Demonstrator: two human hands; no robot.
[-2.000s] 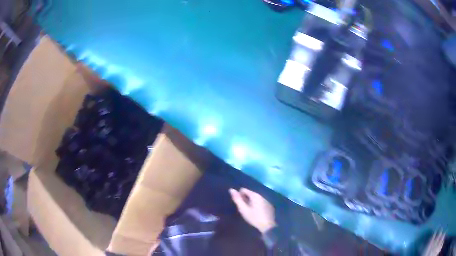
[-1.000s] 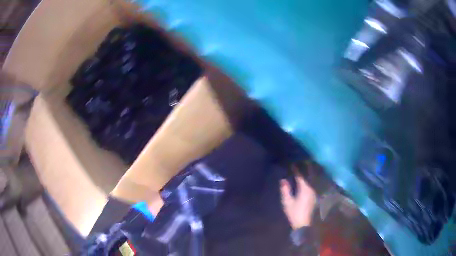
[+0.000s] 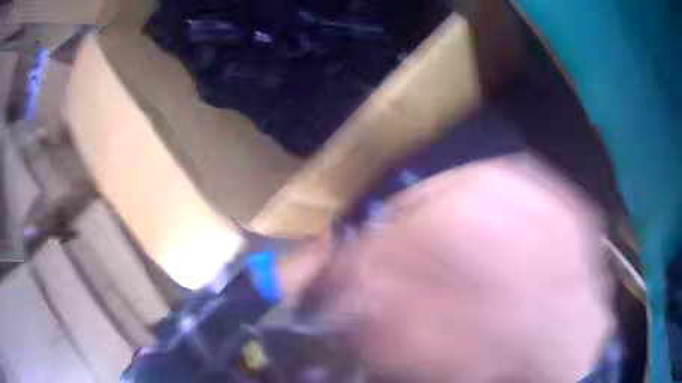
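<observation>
A large, strongly blurred hand, which I take for my right hand (image 3: 486,277), fills the lower right, close to the camera. Its fingers cannot be made out, nor whether it holds anything. A small patch of skin, apparently my left hand (image 3: 299,269), shows left of it beside a bright blue band (image 3: 263,275). It is mostly hidden, and its grip cannot be told. An open brown carton (image 3: 374,123) stands just beyond the hands. It holds a loose heap of small glossy black parts (image 3: 277,82).
The green mat edge (image 3: 628,97) runs down the right side. Stacked flat brown cardboard (image 3: 82,277) lies at the lower left. Dark clothing (image 3: 187,336) with a small yellow spot shows at the bottom.
The view has swung left and down, so the carton sits higher and the bench units have left the picture. My right hand has come up large and close to the camera.
</observation>
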